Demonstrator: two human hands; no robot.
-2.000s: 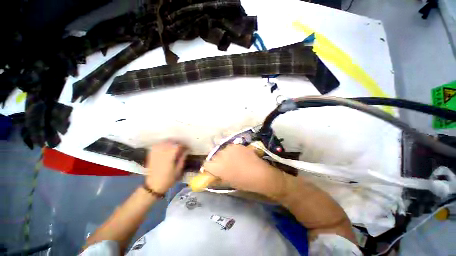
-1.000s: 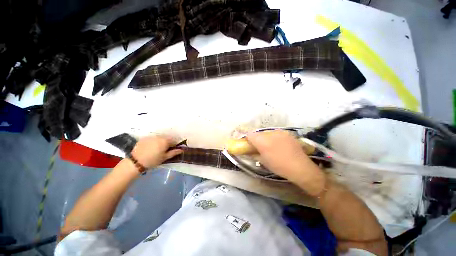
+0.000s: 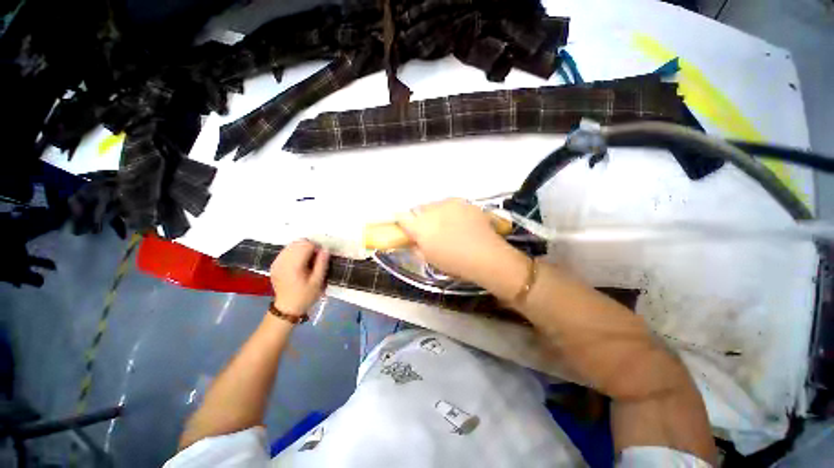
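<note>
A long dark plaid strip point(image 3: 357, 273) lies along the near table edge, its slanted end to the left. My left hand point(image 3: 300, 274) is on the strip near its left part, thumb and fingers pinching its edge. My right hand point(image 3: 454, 239) is closed around the tan wooden handle point(image 3: 386, 237) of the steam iron point(image 3: 416, 268). The iron sits on the strip just right of my left hand. Its soleplate is partly hidden under my right hand and forearm.
Flat plaid strips point(image 3: 475, 112) lie across the middle, with a black rectangle point(image 3: 700, 163) under their right end. A heap of plaid pieces point(image 3: 165, 101) is at far left. The hose point(image 3: 549, 169) arcs right. A red bin point(image 3: 187, 266) is below left; yellow tape point(image 3: 722, 105) runs far right.
The iron and my right hand have moved left along the strip, closer to my left hand. My left hand has changed its hold on the strip. The whole view has shifted.
</note>
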